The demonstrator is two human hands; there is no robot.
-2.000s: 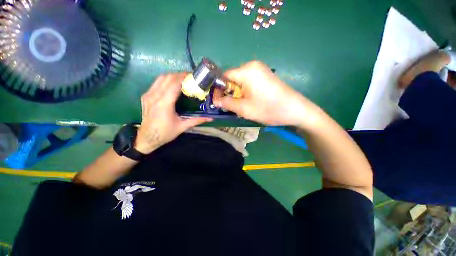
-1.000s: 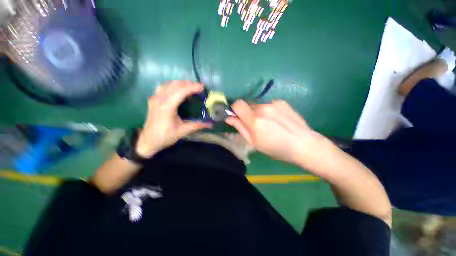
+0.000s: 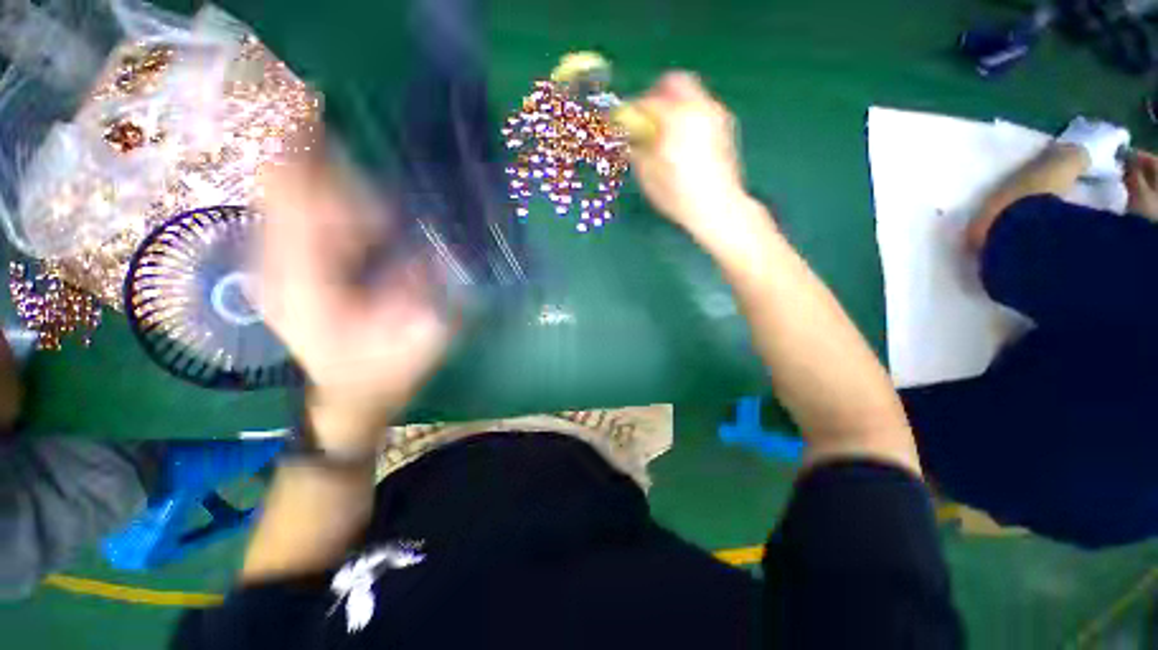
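Observation:
My right hand (image 3: 692, 146) is closed around the yellow handle of a small mallet (image 3: 584, 70). The mallet head, with a pale yellow face, is at the far edge of a loose pile of copper-coloured metal pieces (image 3: 559, 165) on the green table. My left hand (image 3: 349, 298) is strongly blurred, raised over the table beside the fan grille. A dark navy blurred shape (image 3: 447, 140) stretches away just beyond its fingers; whether the hand holds it cannot be told.
A round black fan grille (image 3: 191, 298) lies at left, partly behind my left hand. A large clear plastic bag (image 3: 191, 127) of copper pieces lies behind it, with a small pile (image 3: 53, 305) beside it. A white sheet (image 3: 927, 254) and a person's arms are at right. A grey sleeve shows at left.
My hands have moved apart from the work at the near edge. My right hand has gone forward to the copper pile with the mallet; my left has moved left. The view has shifted, showing the bag.

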